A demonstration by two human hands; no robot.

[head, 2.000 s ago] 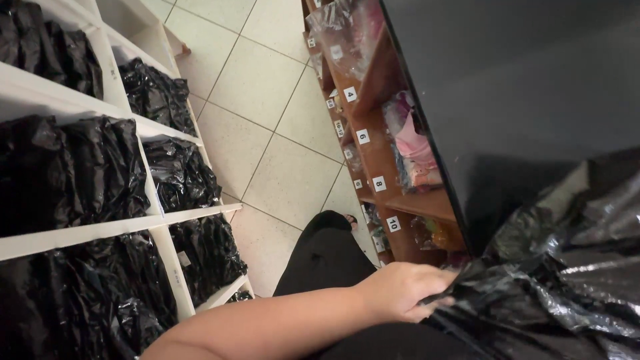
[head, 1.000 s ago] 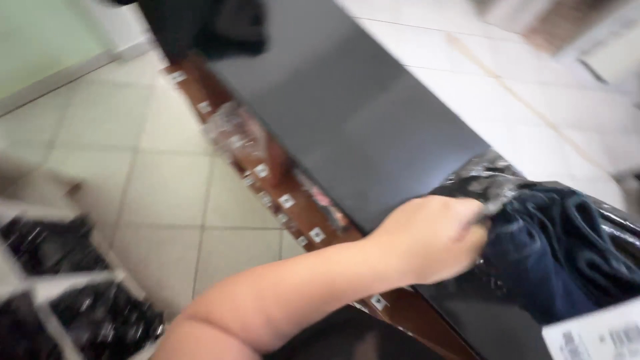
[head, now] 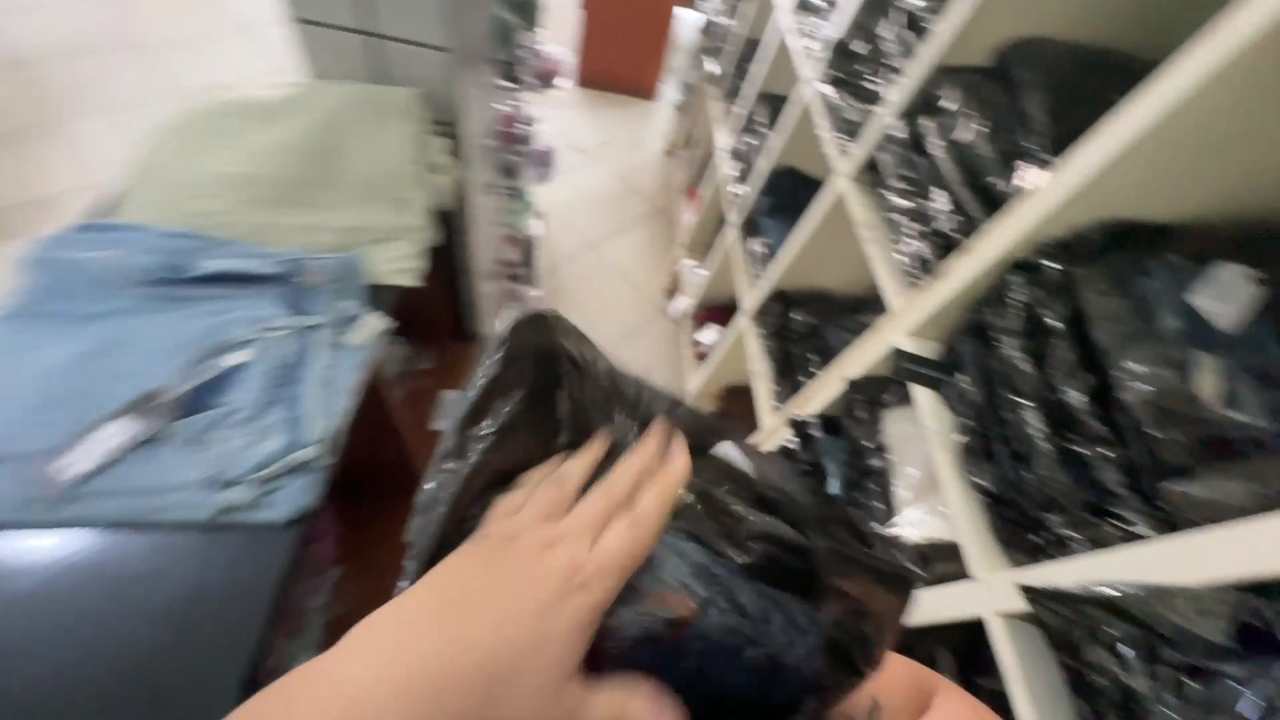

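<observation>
A black plastic bag (head: pixel 560 400) with a dark blue garment (head: pixel 720 620) inside fills the lower middle of the head view. My left hand (head: pixel 590 530) lies palm down on the bag, fingers extended and thumb at the bottom edge. At the lower right, only a bit of my right hand or wrist (head: pixel 925 690) shows against the underside of the bag; its fingers are hidden. Folded light blue jeans (head: pixel 180 370) with a tag lie to the left on a dark tabletop (head: pixel 130 610), in front of a folded pale green garment (head: pixel 290 160).
White shelving (head: pixel 1000 235) with cubbies of black-bagged items (head: pixel 1080 390) rises close on the right. A tiled floor aisle (head: pixel 610 250) runs between it and the brown wooden unit (head: pixel 380 470) under the tabletop. The view is blurred.
The view has swung widely, now showing shelving at right. My left hand, which gripped plastic beside dark blue denim, now lies flat on the bag; part of my right hand or wrist has appeared.
</observation>
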